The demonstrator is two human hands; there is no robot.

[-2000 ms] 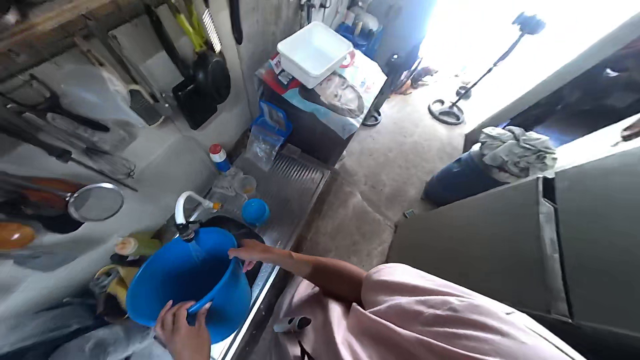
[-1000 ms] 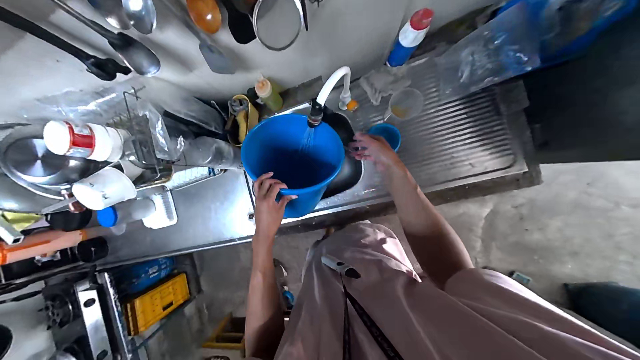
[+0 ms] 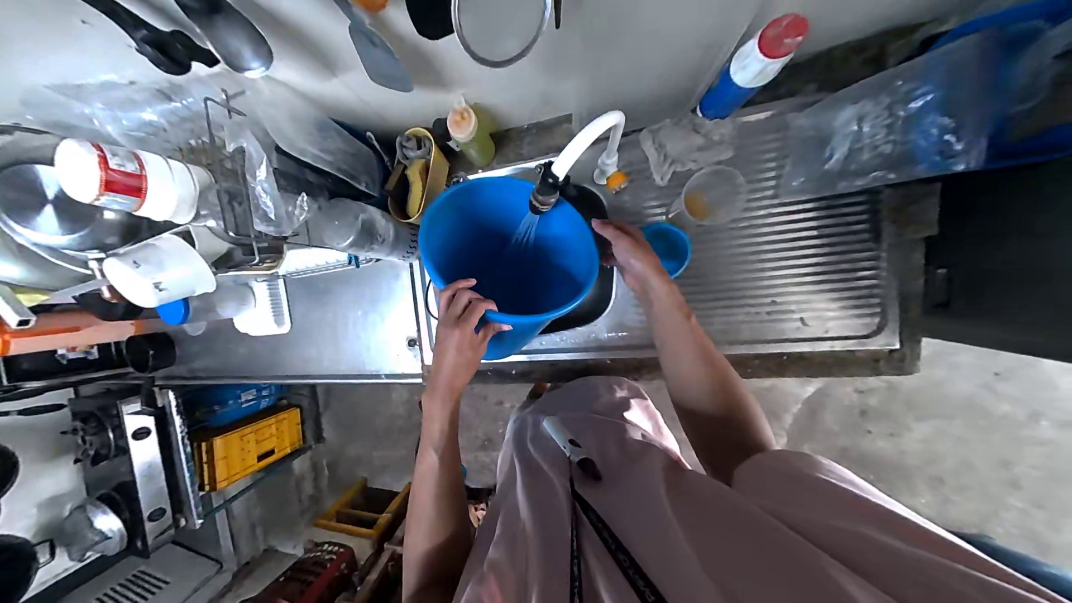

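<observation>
A blue plastic bucket (image 3: 469,218) is tilted over the black sink bowl (image 3: 599,301), its mouth turned up. Water sprays into it from the black nozzle of a white curved faucet (image 3: 593,138). My left hand (image 3: 465,322) grips the bucket's near rim, thumb and fingers on either side of it. My right hand (image 3: 628,251) is at the bucket's right side, beside the sink bowl; its fingertips are partly hidden, and whether they press on the bucket I cannot tell. Just right of that hand is a small blue bowl (image 3: 672,249), with a clear plastic cup (image 3: 712,197) behind it.
The ribbed steel drainboard (image 3: 804,276) extends to the right. A blue-and-white bottle with a red cap (image 3: 754,67) and a plastic bag (image 3: 896,117) lie behind it. Left stand a yellow sponge holder (image 3: 431,180), a green bottle (image 3: 473,138) and a wire rack (image 3: 230,184) with containers. Utensils hang above.
The view has swung from the doorway side to the sink. Since a second ago my right hand has come from above the small blue bowl to the bucket's right side. Water still runs into the bucket.
</observation>
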